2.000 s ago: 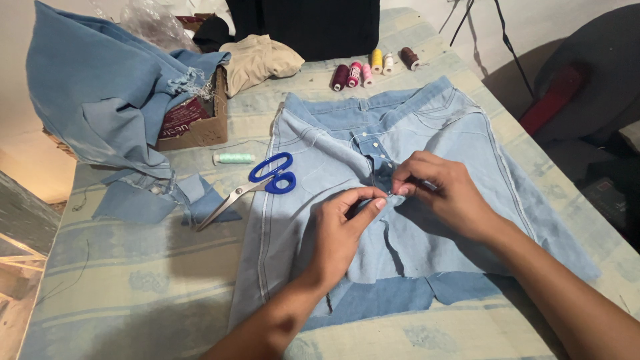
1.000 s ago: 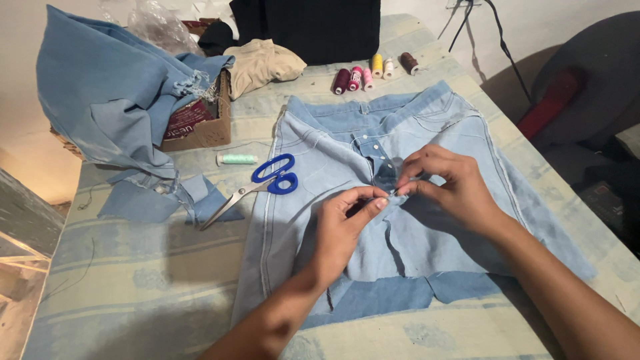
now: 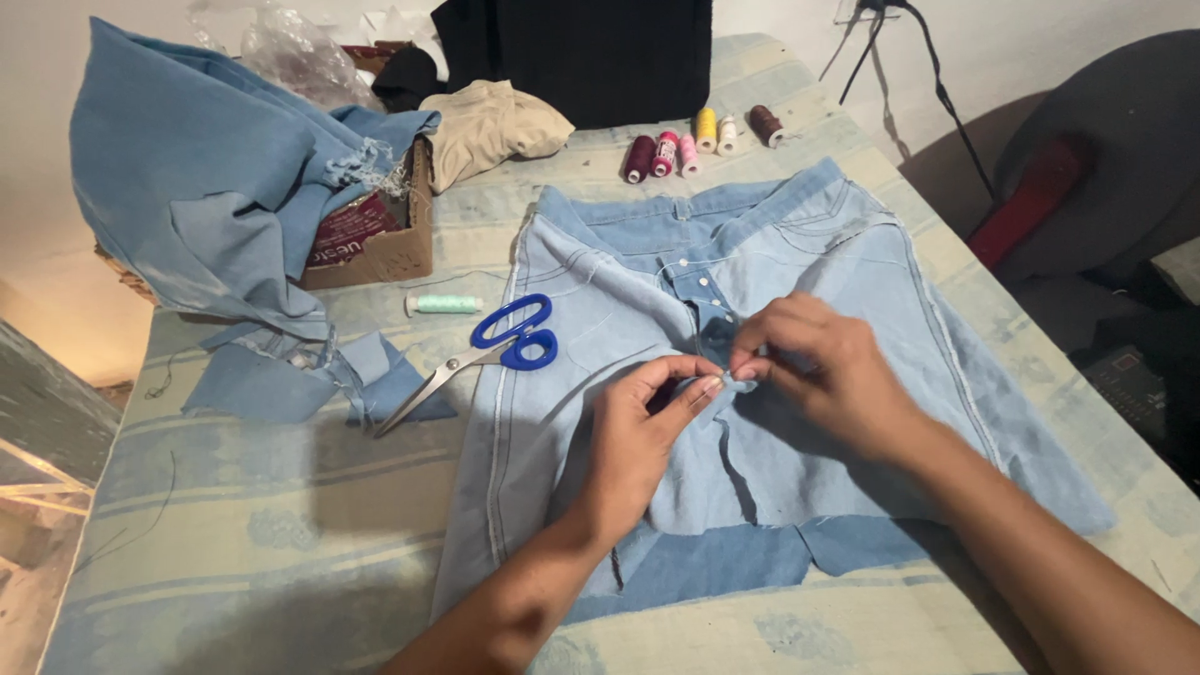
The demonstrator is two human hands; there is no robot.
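Observation:
A light-blue denim garment (image 3: 600, 319), its seams and waistband showing, lies spread on the cloth-covered table. Near its middle, below a row of small pale fasteners, my left hand (image 3: 647, 422) pinches a fold of the denim between thumb and index finger. Close against it on the right, my right hand (image 3: 816, 366) has its thumb and fingers pressed together at the same fold; whether they hold a needle or thread cannot be seen. Blue-handled scissors (image 3: 478, 356) lie partly on the garment's left edge, blades pointing down-left. A mint-green thread spool (image 3: 445, 304) lies just above them.
Several thread spools (image 3: 689, 155) lie beyond the waistband. Back left, a cardboard box (image 3: 394, 255) is partly covered by draped denim (image 3: 216, 122), beside a beige cloth (image 3: 492, 136) and black fabric (image 3: 581, 61). Denim scraps (image 3: 272, 380) lie left of the scissors. A dark chair (image 3: 1116, 141) stands right.
Both hands have stayed at the same fold of denim, with only small shifts of the right hand's fingers. The scissors and spools have not moved.

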